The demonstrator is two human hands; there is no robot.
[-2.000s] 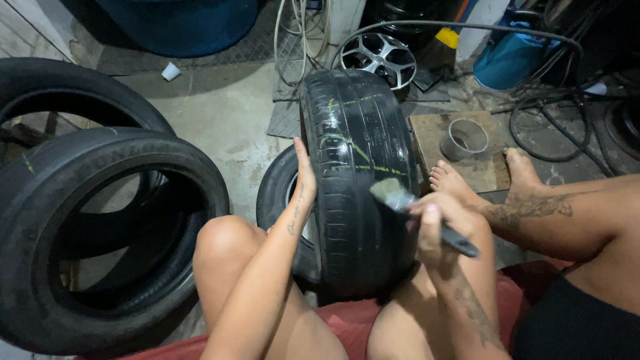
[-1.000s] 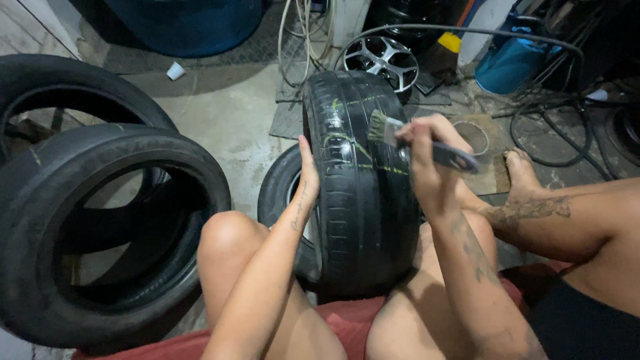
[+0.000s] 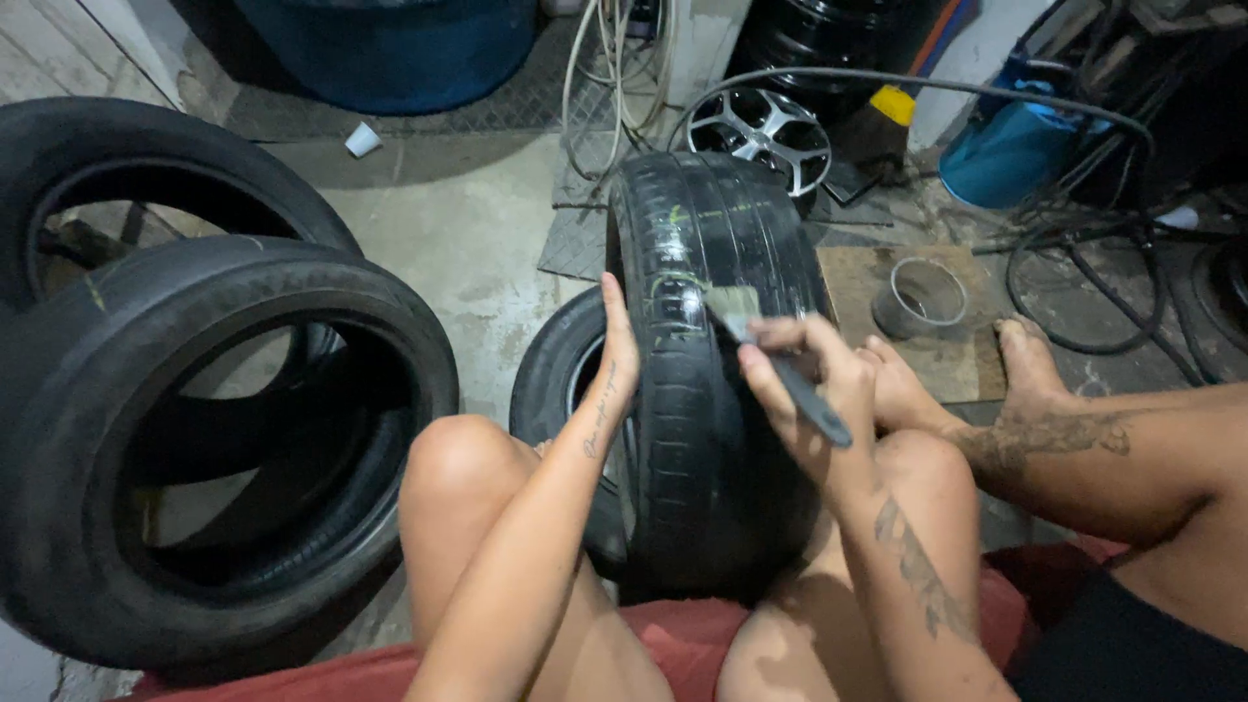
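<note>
A black rubber tire [image 3: 682, 419] stands upright between my knees, its tread toward me, wet and shiny near the top with yellow-green marks. My left hand [image 3: 620, 336] lies flat against its left sidewall, fingers pointing up and holding nothing. In my right hand [image 3: 814, 385] is a paintbrush [image 3: 804, 395] with a dark handle, its pale bristles touching the tread right of the wet patch. A clear plastic tub [image 3: 919, 297] with a little liquid stands right of the tire on a square board [image 3: 960, 375].
Two tires [image 3: 429, 390] lean together at left; another tire [image 3: 536, 390] lies behind the upright one. Beyond are an alloy wheel [image 3: 759, 136], a blue tub [image 3: 390, 58], a teal bucket [image 3: 1004, 146] and black hoses [image 3: 1033, 336]. Another person's tattooed leg [image 3: 1102, 439] is at right.
The brush in my right hand went up the tread, then came back down to a spot on its left part. My left hand has stayed against the sidewall.
</note>
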